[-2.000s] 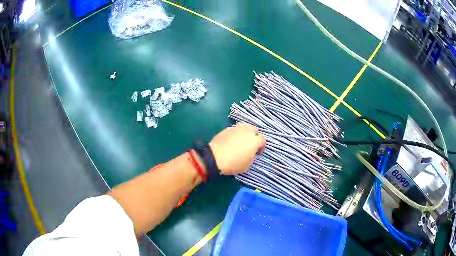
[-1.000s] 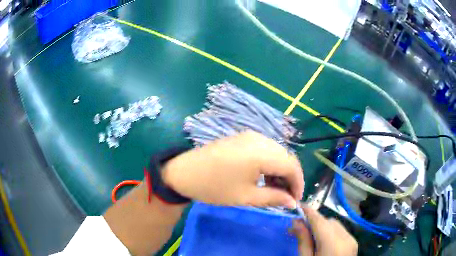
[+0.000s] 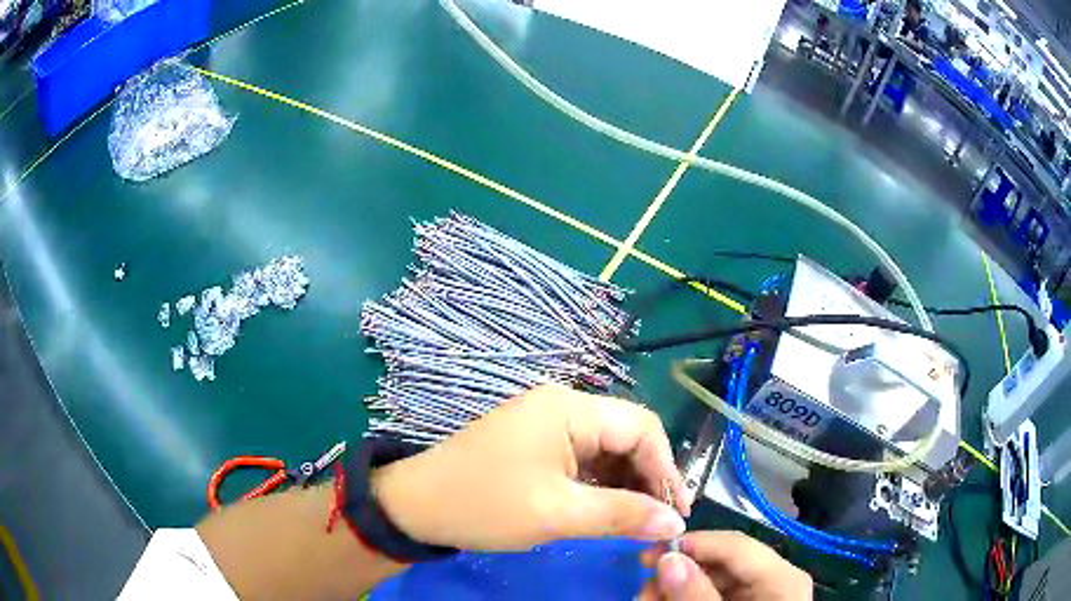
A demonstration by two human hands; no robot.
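My left hand [image 3: 552, 470], with a black band and red string at the wrist, pinches the fine inner wires [image 3: 668, 493] at a cable tip between thumb and finger. My right hand [image 3: 722, 569], cut off by the bottom edge, pinches the grey cable [image 3: 674, 545] just below, its fingertips close to my left thumb. The rest of that cable is hidden. The blue tray [image 3: 505, 573] lies under my hands, partly covered. A pile of grey cables [image 3: 493, 317] lies beyond my left hand. Orange-handled scissors [image 3: 249, 479] lie left, partly behind my forearm.
Loose clear connectors [image 3: 241, 308] lie left on the green table, with a crumpled clear bag [image 3: 170, 123] and blue bin [image 3: 112, 59] behind. The machine marked 809D [image 3: 822, 399] stands right, with blue hoses, a black cord and a pale tube [image 3: 658, 150].
My left hand has come from the cable pile to over the tray and meets my right hand, which has entered view. The view has turned right, and the scissors show more.
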